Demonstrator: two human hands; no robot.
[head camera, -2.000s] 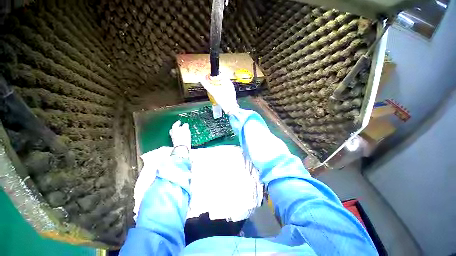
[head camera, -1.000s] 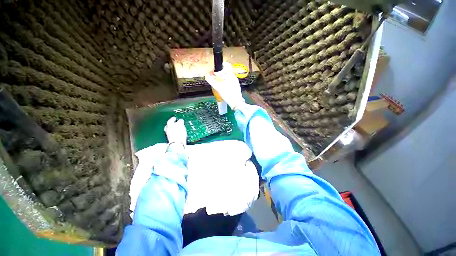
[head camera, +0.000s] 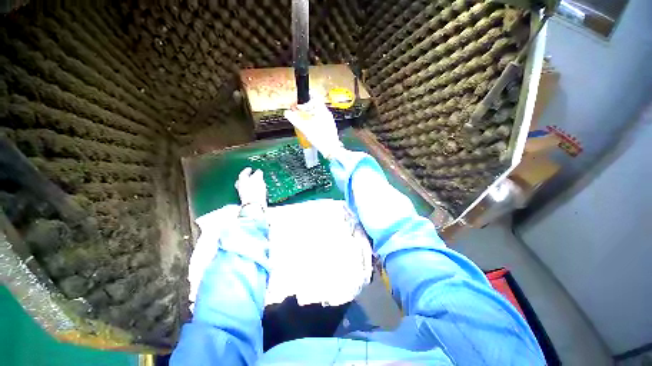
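Observation:
A green circuit board (head camera: 289, 175) crowded with small parts lies slightly turned on the green mat (head camera: 214, 179). My gloved left hand (head camera: 252, 189) is at the board's left edge, fingers on or beside it; its grip is unclear. My gloved right hand (head camera: 317, 127) is closed round the yellow-orange grip of a hanging hand tool (head camera: 310, 156). The tool's pale tip points down over the board's right part; whether it touches cannot be told. A dark arm or hose runs up from the tool. A white cloth (head camera: 314, 250) lies at the booth's front edge, under my left forearm.
Bumpy brown foam walls (head camera: 436, 93) enclose the mat on both sides and behind. A tan box (head camera: 275, 89) stands at the back with a yellow round item (head camera: 341, 99) on it. Cardboard boxes (head camera: 536, 171) and a red-rimmed item (head camera: 504, 286) are outside at right.
Since one second ago, my right hand and the tool have shifted slightly left over the board. My left hand stays at the board's left edge.

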